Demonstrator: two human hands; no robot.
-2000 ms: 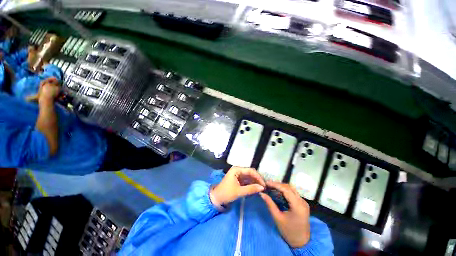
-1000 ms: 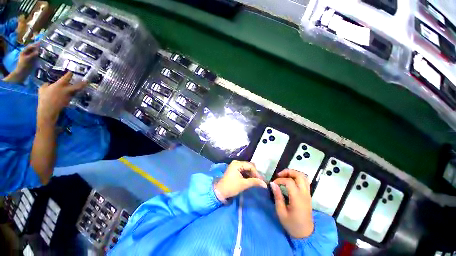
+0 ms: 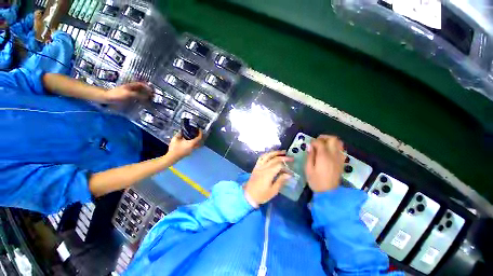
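A pale green phone or back cover [image 3: 292, 186] lies at the left end of the row, dark camera circles at its upper end. My left hand [image 3: 267, 179] is at its left edge, fingertips over its middle. My right hand [image 3: 325, 163], blurred, is over its right side beside the cameras and partly hides the second phone [image 3: 354, 171]. Whether either hand pinches something is not clear. More phones [image 3: 390, 195] lie to the right in the black tray [image 3: 378, 249], several with white labels [image 3: 400, 238].
Shiny film scraps [image 3: 255, 128] glare on the bench left of the phones. Clear blister trays [image 3: 208, 83] with dark parts lie further left, where another person's hands [image 3: 184, 148] work, one holding a dark part. A plastic-covered shelf load [image 3: 427, 40] is at upper right. A pale rail [image 3: 373, 132] runs behind.
My hands have parted from in front of my chest and moved forward onto the leftmost phone. The view has shifted. The neighbour's hands have moved from the tray stack to the nearer blister tray.
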